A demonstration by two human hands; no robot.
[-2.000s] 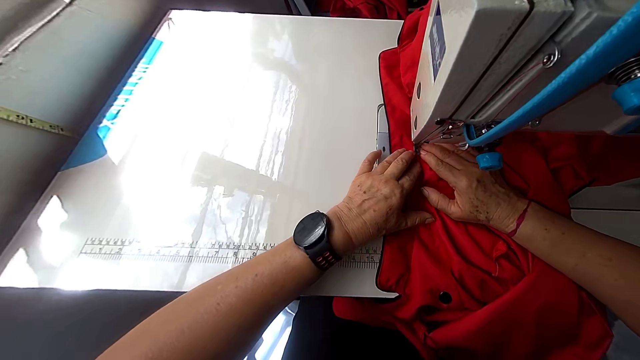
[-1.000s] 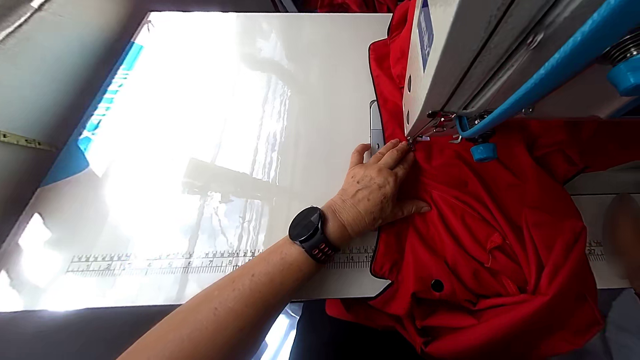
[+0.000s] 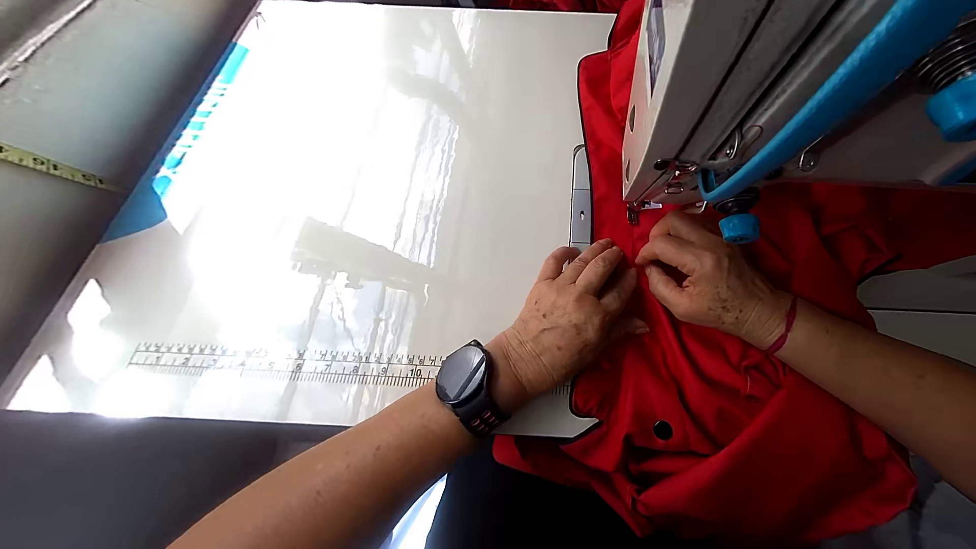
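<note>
A red fabric garment with dark edging and a round black button or snap lies under the head of a sewing machine. My left hand, a black watch on its wrist, rests on the garment's left part, fingers just below the presser foot. Close beside it on the right, my right hand pinches the red fabric between thumb and fingers. A red string circles that wrist. The needle tip is too small to make out.
The glossy white machine table spreads left, with a printed ruler scale near its front edge and a metal slide plate by the garment. A yellow measuring tape lies at far left. Blue knobs hang right of the presser foot.
My right hand, flat on the fabric two seconds ago and off the garment one second ago, is back near the presser foot, pinching fabric. My left hand sits slightly lower relative to the foot.
</note>
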